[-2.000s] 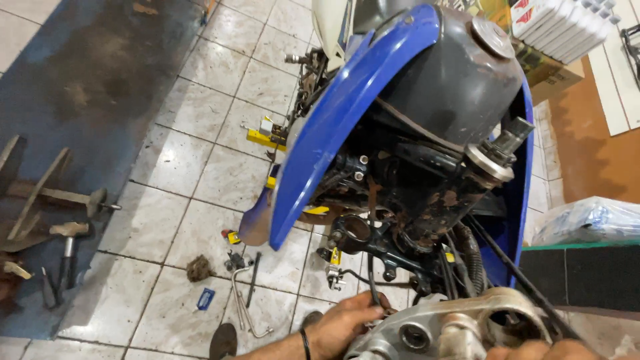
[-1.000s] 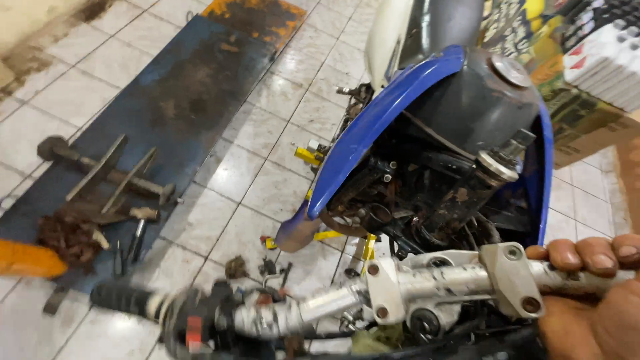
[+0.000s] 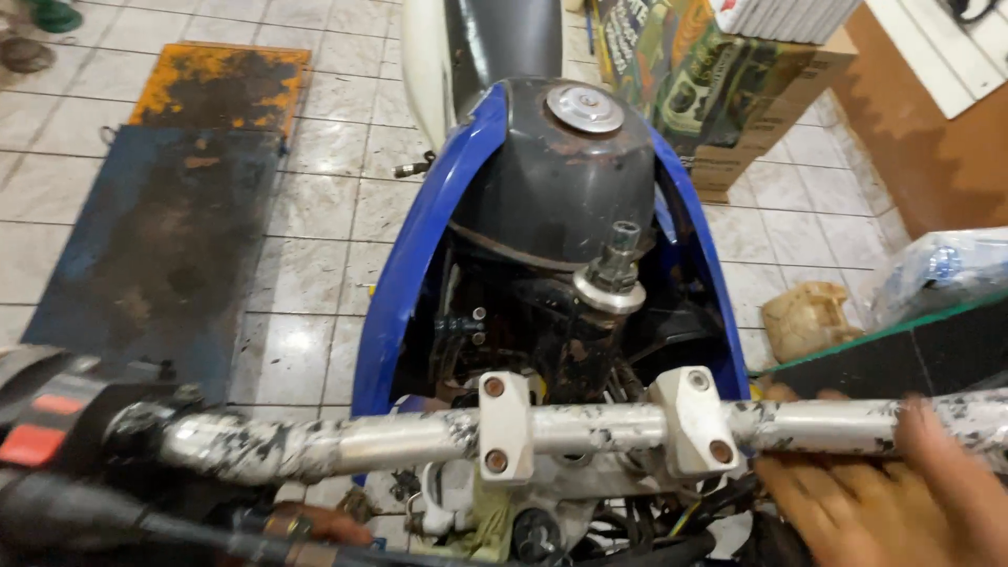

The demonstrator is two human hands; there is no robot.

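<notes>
A scuffed silver motorcycle handlebar [image 3: 598,428] crosses the lower view, held in two white clamps [image 3: 505,428]. My right hand [image 3: 858,488] is around the bar right of the clamps, its thumb in front and fingertips showing behind. Low at the left, my left hand [image 3: 323,525] is mostly hidden behind a blurred black lever and cables; what it holds cannot be told. A switch housing with red buttons [image 3: 31,445] sits at the bar's left end. Beyond the bar, the steering stem [image 3: 610,276] rises from the frame, in front of the black fuel tank [image 3: 567,181] and between blue side panels [image 3: 425,236].
A stained metal ramp [image 3: 165,252] lies on the tiled floor at the left. Printed cardboard boxes [image 3: 732,110] stand at the back right, with a plastic jug [image 3: 807,323] and a dark green-edged surface [image 3: 866,354] nearer. Cables bunch below the clamps.
The handlebar has come up into view and now spans the lower frame, level. My right hand stays at its right side. The view has turned toward the motorcycle's midline.
</notes>
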